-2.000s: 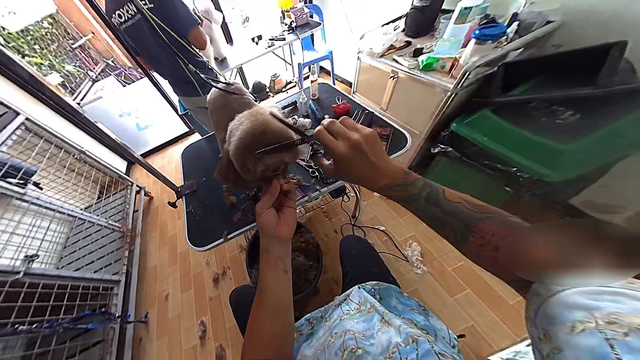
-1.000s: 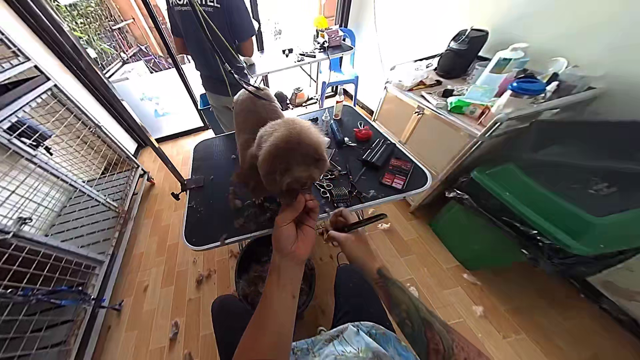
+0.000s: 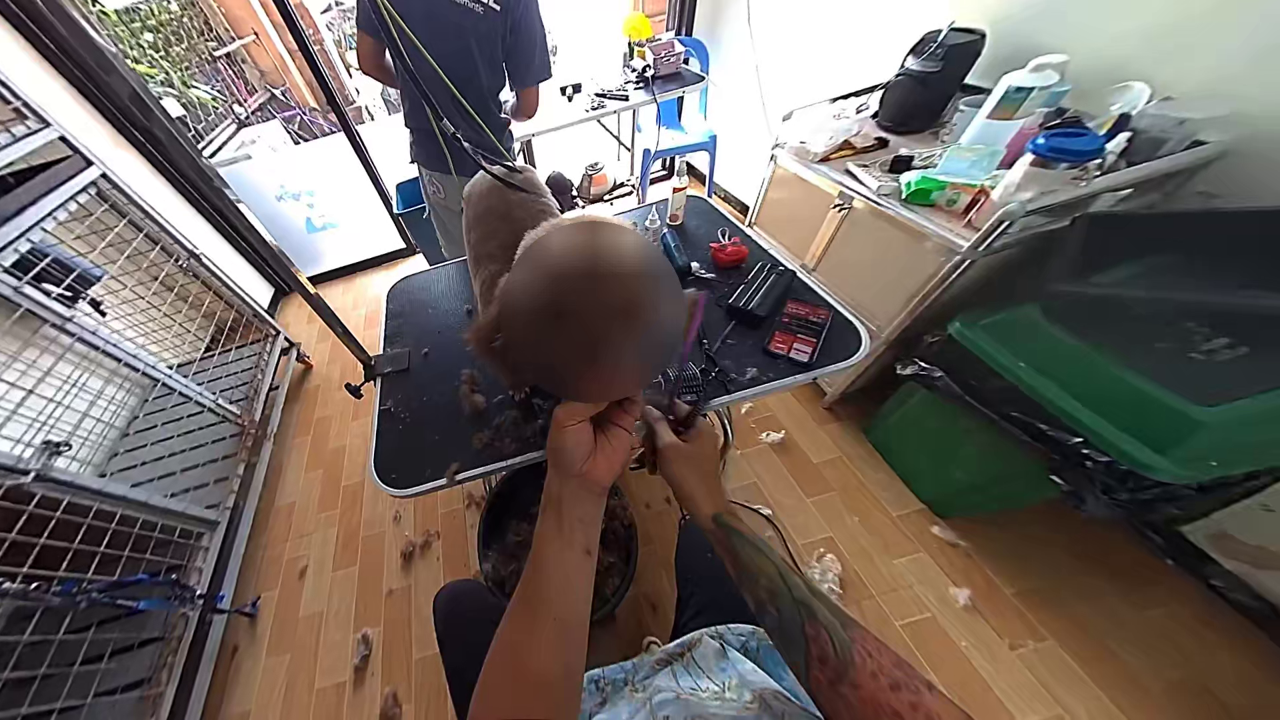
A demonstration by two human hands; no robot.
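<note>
A brown, curly-coated dog (image 3: 510, 225) stands on a black grooming table (image 3: 420, 410), its face blurred and turned toward me. Under its chin, my left hand (image 3: 592, 440) holds the muzzle, fingers closed on the fur. Close beside it at the table's front edge is my right hand (image 3: 685, 445), fingers curled around a dark-handled grooming tool whose kind is hard to tell. Scissors (image 3: 712, 360) lie just beyond that hand. Farther back are an open tool case (image 3: 760, 292), a red and black blade set (image 3: 800, 330), a red object (image 3: 728, 250) and a spray bottle (image 3: 678, 195).
A bin of hair clippings (image 3: 500, 535) stands beneath the table's front edge. Metal cages (image 3: 130, 340) line the left, and green bins (image 3: 1090, 400) and a cluttered cabinet (image 3: 880, 240) stand at right. A person (image 3: 455, 80) is behind the dog. Grooming leads hang over its back.
My right hand has come down from beside the dog's head to near my left hand under the chin. The dark tool that pointed right one second ago no longer does. The view has shifted.
</note>
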